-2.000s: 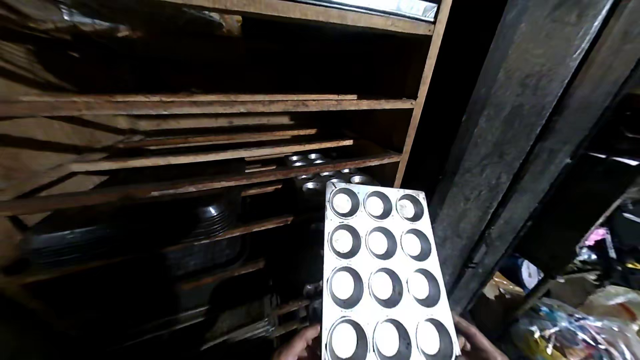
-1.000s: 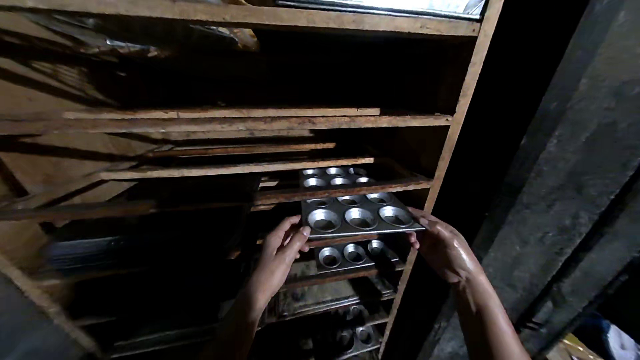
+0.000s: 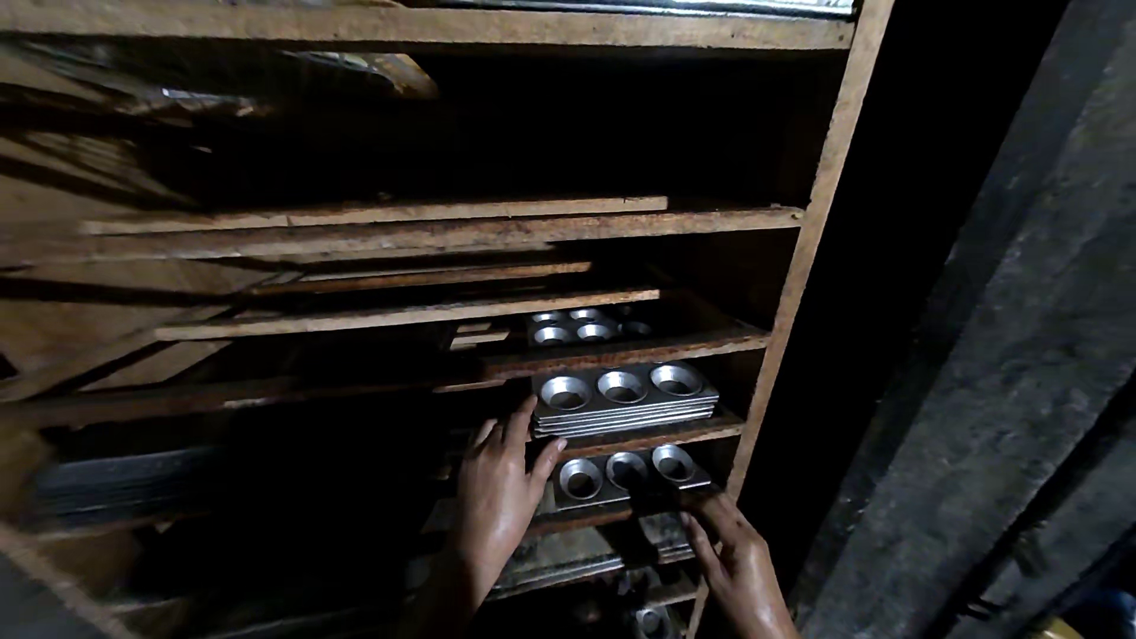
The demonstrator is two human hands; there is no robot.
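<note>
A stack of metal muffin pans (image 3: 626, 417) lies on a shelf of the wooden rack, its front cups facing me. At the stack's left front corner is my left hand (image 3: 506, 479), fingers apart; whether the fingertips touch the pans is hard to tell. My right hand (image 3: 732, 550) is lower, near the right end of another muffin pan (image 3: 635, 479) on the shelf below, with its fingers loosely bent and nothing seen in them. Farther up and back, one more muffin pan (image 3: 590, 328) rests on a higher shelf, partly in shadow.
The rack's wooden shelf edges (image 3: 426, 235) run across the view, with an upright post (image 3: 812, 240) on the right. Stacked dark trays (image 3: 129, 479) sit at lower left, and flat trays (image 3: 568, 559) lie below the pans. A rough grey post (image 3: 1003, 355) stands at far right.
The muffin pan that both hands held a second ago is now on the shelf stack. My right hand has come off it and moved down; the left stays beside its corner.
</note>
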